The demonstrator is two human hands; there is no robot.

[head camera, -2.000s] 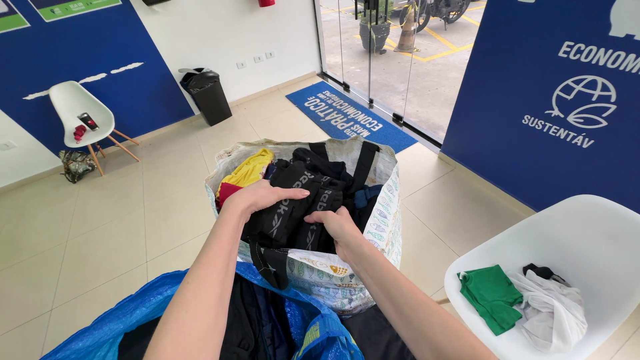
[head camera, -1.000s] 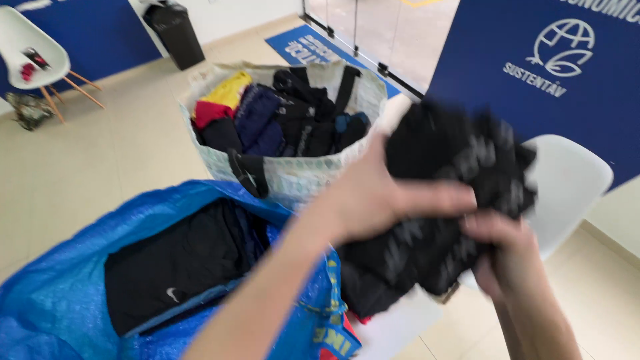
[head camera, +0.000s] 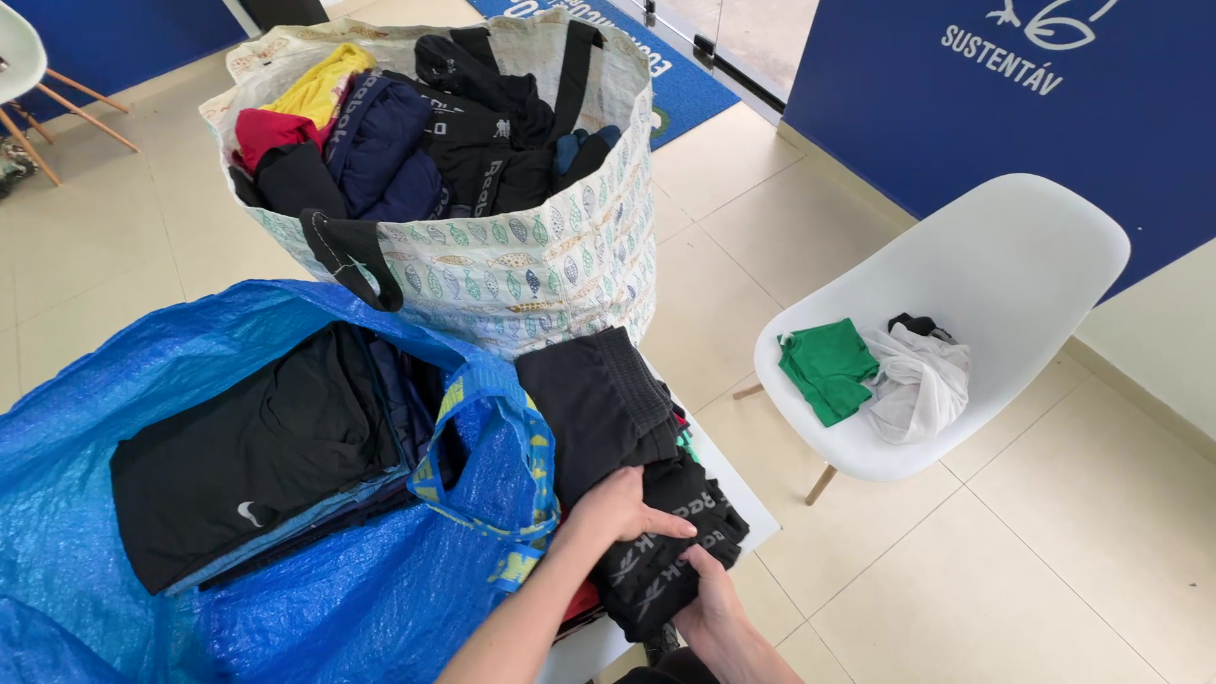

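Observation:
My left hand [head camera: 622, 513] and my right hand [head camera: 711, 603] grip a bundle of folded black Reebok garments [head camera: 665, 560] at its near side. The bundle lies at the corner of a white table [head camera: 755, 513], against folded dark shorts or trousers [head camera: 594, 399] with a ribbed waistband. To the left, a blue woven plastic bag [head camera: 313, 622] gapes around a stack of folded clothes topped by a black Nike garment [head camera: 256, 456]. Behind it stands a fish-patterned bag [head camera: 532, 275] filled with black, navy, red and yellow clothing [head camera: 380, 142].
A white shell chair [head camera: 1007, 285] at the right holds a green garment [head camera: 828, 370] and a crumpled white cloth [head camera: 920, 385]. Another white chair [head camera: 19, 57] is at the far left. A blue mat [head camera: 698, 90] lies by the glass door, beside a blue wall [head camera: 940, 133].
Both hands were in the patterned bag two seconds ago. They lifted the black bundle out and brought it down toward the near right, onto the table corner. The view has swung right and down.

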